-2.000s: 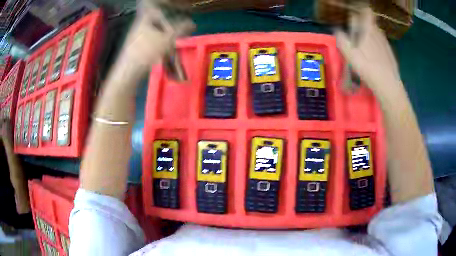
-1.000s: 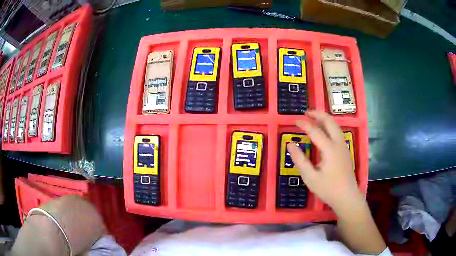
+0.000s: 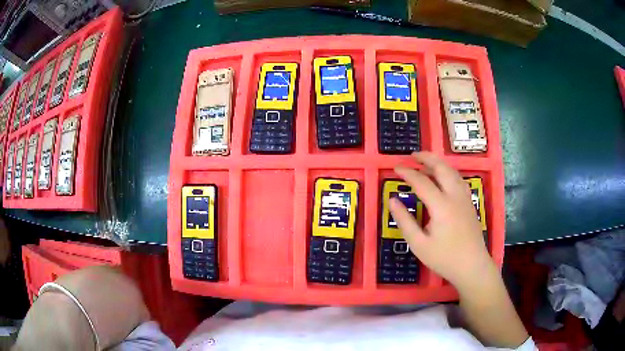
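Observation:
The red-pink phone tray (image 3: pixel 267 162) lies in front of me. Three keypad phones face up with blue lit screens, such as this one (image 3: pixel 337 103), fill the top middle pockets. Beige phone backs show at top left (image 3: pixel 213 113) and top right (image 3: pixel 462 110). In the bottom row, the second pocket from the left is empty; the others hold face-up phones. My right hand (image 3: pixel 442 216) is over the two right-hand ones, partly hiding them, fingers apart and holding nothing visible. My left hand (image 3: pixel 51 329) is at the lower left edge; its fingers are cut off.
Another red tray (image 3: pixel 103 110) of beige-backed phones stands at the left by a grey instrument (image 3: pixel 34 34). Stacked red trays (image 3: pixel 72 253) sit lower left. A brown cardboard box (image 3: pixel 473 20) and a black pen (image 3: pixel 363 14) lie at the back of the green bench (image 3: pixel 555 137).
Since two seconds ago, both hands have come back from the far side, the top corner pockets now hold beige backs, and a lower phone is gone. In the last second, little has moved.

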